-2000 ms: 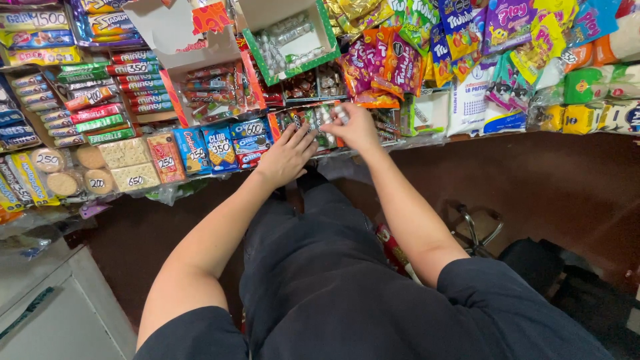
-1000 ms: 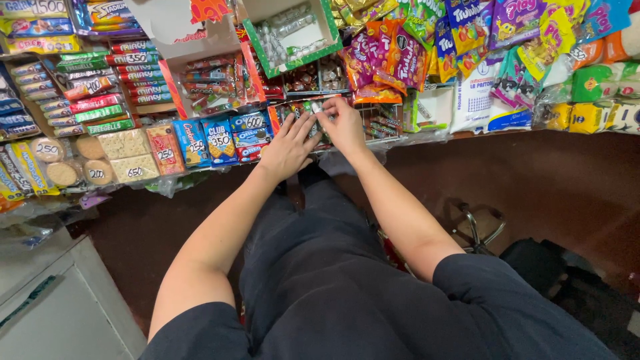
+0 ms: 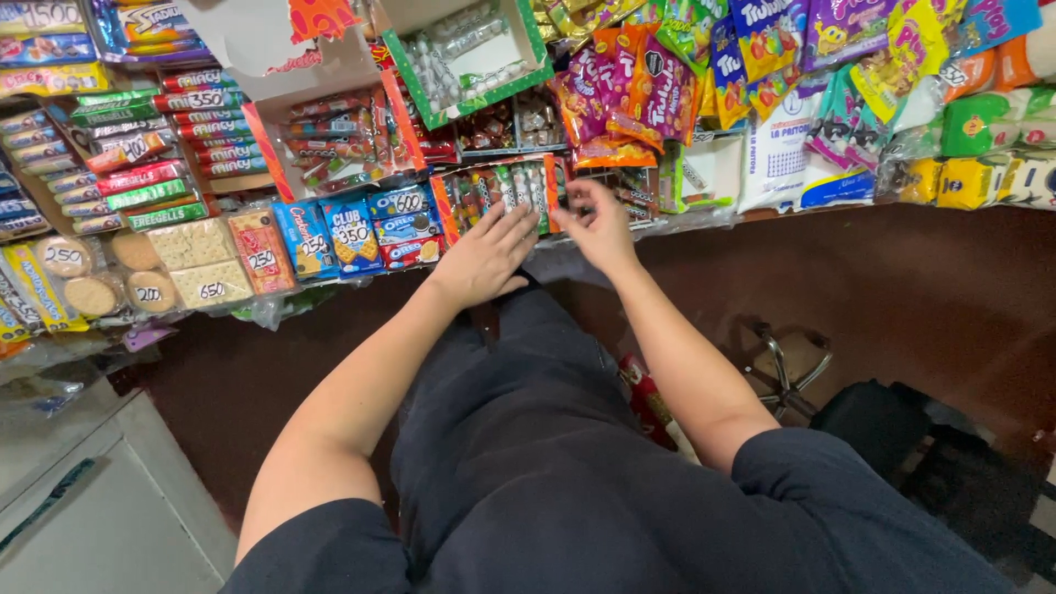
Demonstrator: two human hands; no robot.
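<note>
My left hand point(image 3: 488, 254) lies palm down over the front edge of a small red-orange box point(image 3: 441, 210) of wrapped candy sticks point(image 3: 507, 183), its fingertips on the sticks. My right hand point(image 3: 596, 224) is at the box's right end, thumb and fingers bent close together. Whether it pinches anything is hidden. White and reddish sticks lie upright in the box. Behind stands a green box point(image 3: 462, 114) with white wrapped sticks, and to the left a larger open red and white box point(image 3: 272, 157) of candy tubes.
Biscuit packs point(image 3: 355, 235) and mint rolls point(image 3: 206, 124) line the counter on the left. Gummy candy bags point(image 3: 631, 87) and yellow packs point(image 3: 965, 183) fill the right. A grey cabinet point(image 3: 107, 511) stands lower left. A wheeled chair base point(image 3: 788, 371) is on the floor at right.
My right hand has moved from over the candy sticks to the right end of the box. My left hand remains over the box's front.
</note>
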